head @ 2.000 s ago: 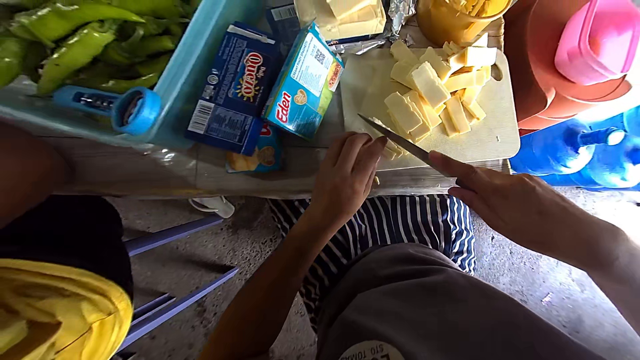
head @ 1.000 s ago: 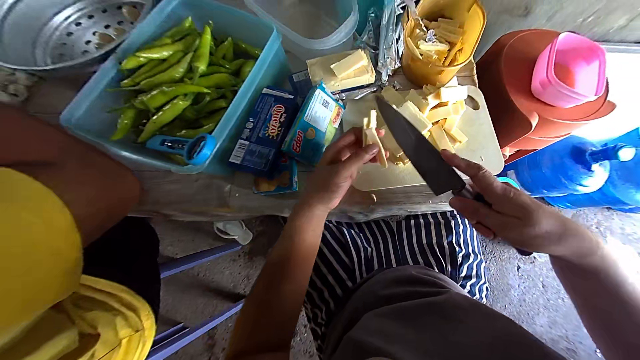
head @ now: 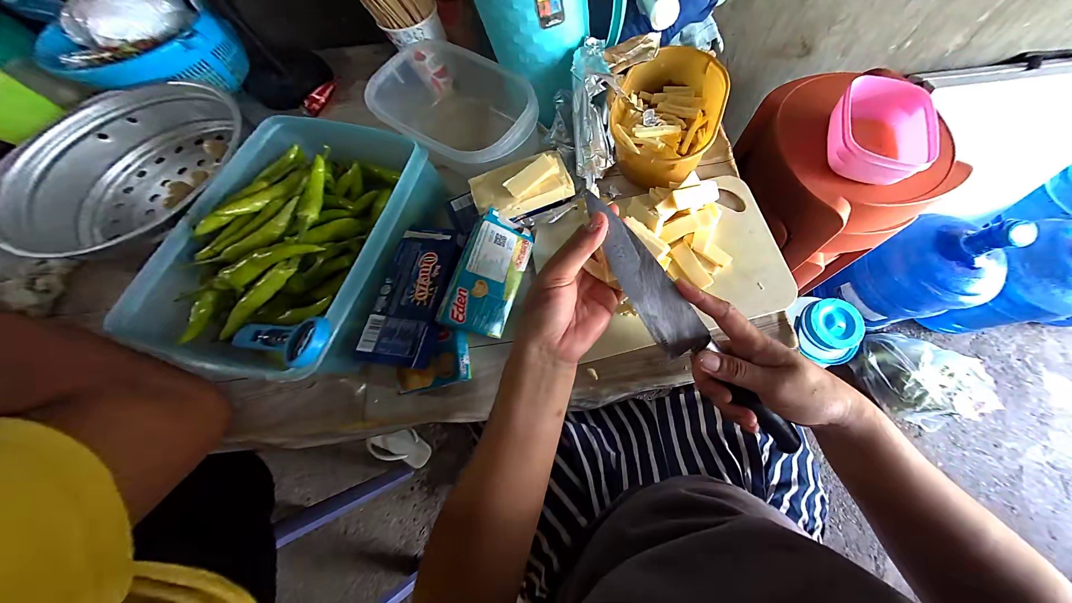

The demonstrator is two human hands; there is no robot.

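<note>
My right hand (head: 758, 368) grips the black handle of a kitchen knife (head: 649, 280), its broad blade pointing up and left above the board. My left hand (head: 574, 293) is palm up at the board's left side, thumb and fingers by the blade near its tip; whether cheese is between them is hidden by the blade. Cut pieces of yellow cheese (head: 691, 251) lie heaped on a cream cutting board (head: 766, 280). Behind the board, a yellow tub (head: 712, 79) holds cheese sticks. A block of cheese (head: 523, 186) rests on opened packaging to the left.
A blue plastic container (head: 402, 197) of green chili peppers (head: 280, 243) stands left, beside cheese boxes (head: 488, 272). Behind are a clear container (head: 456, 105), crumpled foil (head: 591, 109) and a metal steamer pan (head: 92, 180). Right are a red-brown jug (head: 804, 151) and blue bottles (head: 921, 264). Another person's arm (head: 109, 394) is at left.
Two seconds ago the blade was low on the board by my left fingers; now it is raised and my left palm has turned up. Cheese sticks showed in my left hand one second ago.
</note>
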